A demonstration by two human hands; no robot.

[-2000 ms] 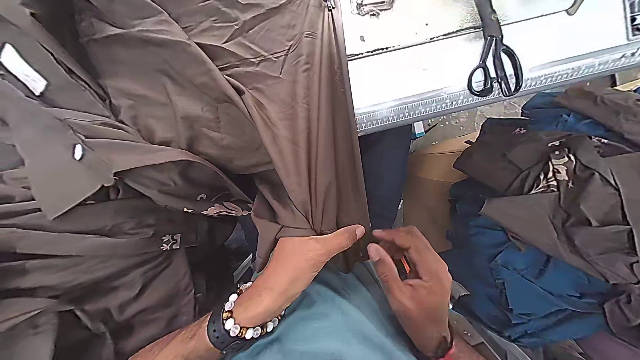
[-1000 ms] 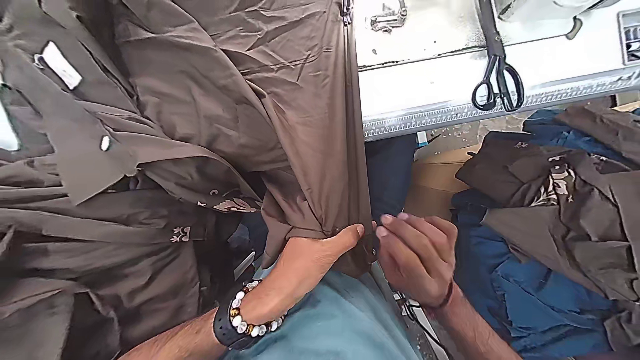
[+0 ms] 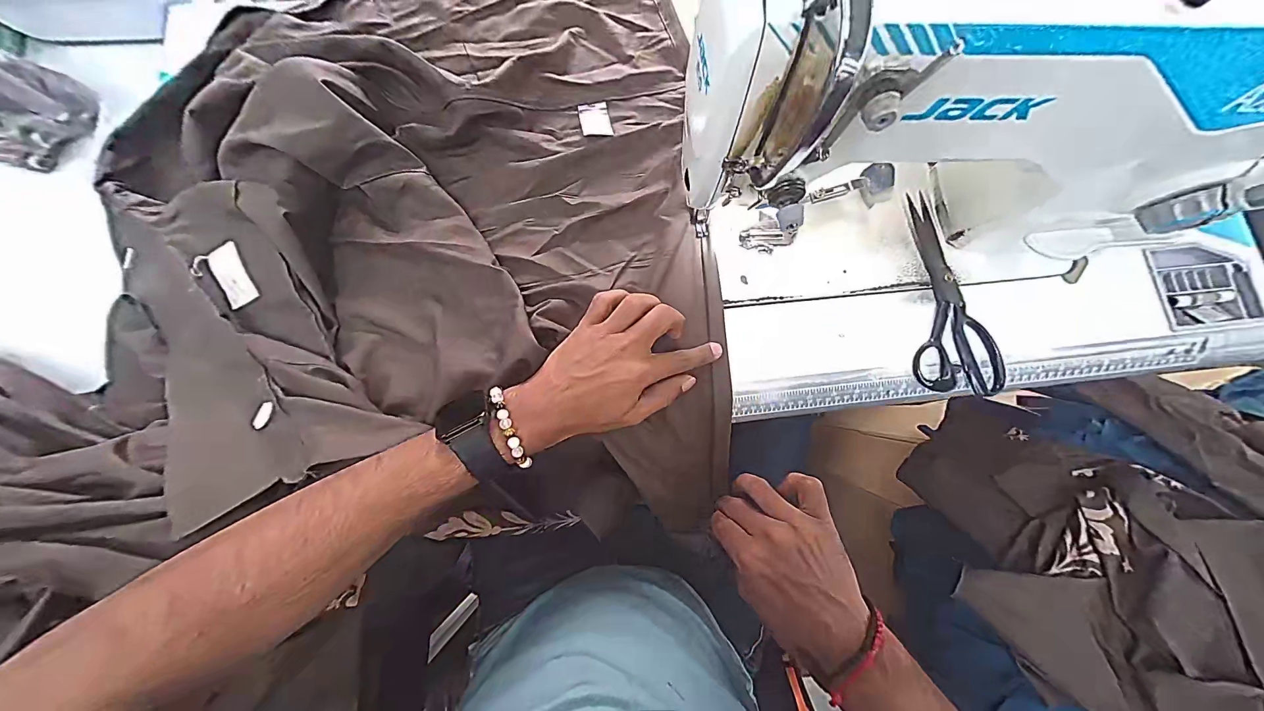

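Note:
Brown fabric (image 3: 415, 227), part of a garment with small white labels, spreads across the left and middle and hangs over the table's front edge. My left hand (image 3: 617, 370), with a beaded bracelet and a dark watch band at the wrist, lies palm down on it with fingers spread. At the fabric's lower right edge is my right hand (image 3: 785, 553), fingers curled; whether they pinch the fabric cannot be told. The hemmed edge runs beside the presser foot (image 3: 770, 235) of a white and blue Jack sewing machine (image 3: 968, 109).
Black-handled scissors (image 3: 953, 336) lie on the machine bed, right of the presser foot. A measuring scale (image 3: 839, 398) runs along the table's front edge. Brown and blue garments (image 3: 1106, 533) are piled at the lower right. More brown fabric lies at the far left.
My left hand has moved up from the fabric's lower edge and its fingers have spread flat. The view has shifted, showing more of the sewing machine. My right hand remains near the lower edge.

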